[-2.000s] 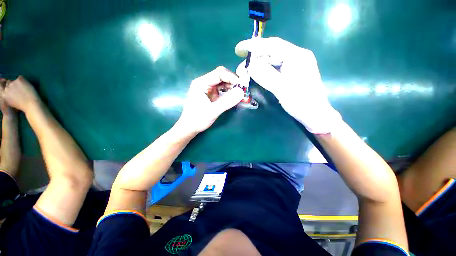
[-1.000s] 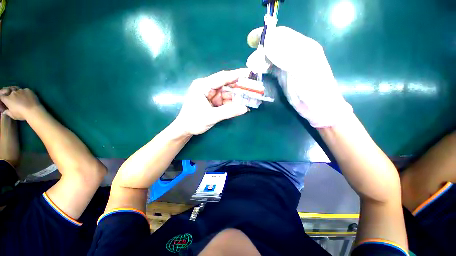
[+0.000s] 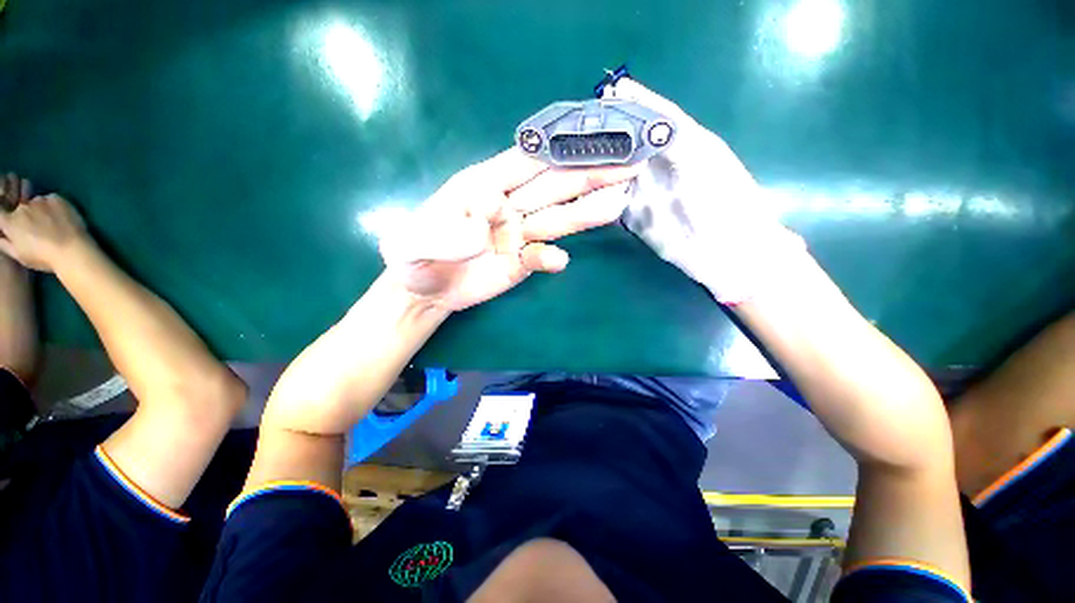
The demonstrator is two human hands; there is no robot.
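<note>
A grey oval flange connector [image 3: 593, 132] is turned with its open pin face towards me, with a round hole at each end. My bare left hand [image 3: 501, 230] has its palm towards me and its fingers spread along the connector's lower edge, and it holds the connector's left side. My right hand [image 3: 696, 206], in a white glove with grey smudges, is behind and at the right end of the connector, closed on the harness. A small dark blue-black part [image 3: 614, 80] shows above the glove. The wires are mostly hidden behind the connector and the glove.
The shiny green mat [image 3: 236, 141] lies under my hands, with bright reflections. A neighbour's hands [image 3: 45, 226] are at the left edge, and another person's arm [image 3: 1020, 406] is at the right. An ID badge [image 3: 495, 426] hangs on my dark shirt.
The connector has been raised and turned so its pin face is towards me. The black housing has gone mostly behind the glove. My left hand's fingers have spread out.
</note>
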